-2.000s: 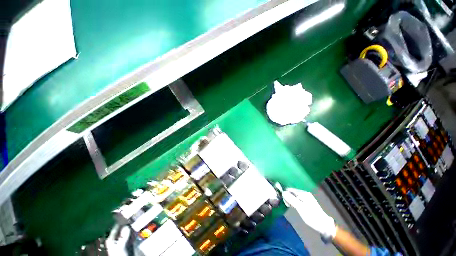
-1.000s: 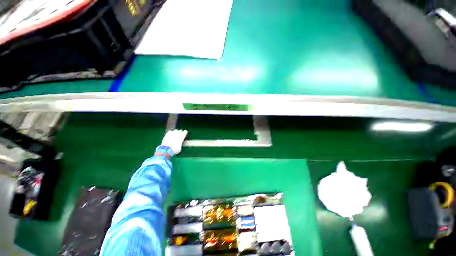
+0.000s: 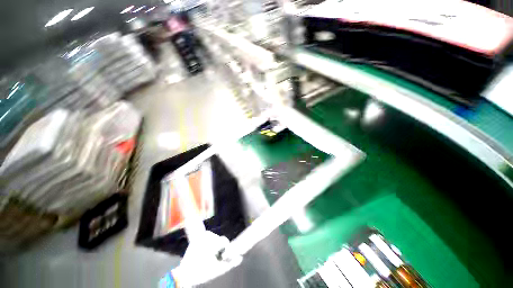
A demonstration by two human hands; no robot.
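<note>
My left hand (image 3: 207, 261), in a white glove, grips the near corner of the silver carrier frame (image 3: 298, 194). The frame is empty and held up in the air, tilted, over the left end of the bench; the image is blurred. The power board assembly (image 3: 365, 264) lies on the brighter green mat (image 3: 416, 230) at the bottom edge, partly cut off. My right hand is not in view.
The black tote (image 3: 147, 211) with silver frames and a red-orange sheet stands lower left of the bench. A dark foam block (image 3: 292, 171) lies on the bench, seen through the frame. Wrapped stacks (image 3: 50, 163) stand left of the aisle. A shelf (image 3: 416, 107) spans the right.
My left hand has lifted the frame from the back of the bench and carried it left. The view has swung left toward the aisle and tote.
</note>
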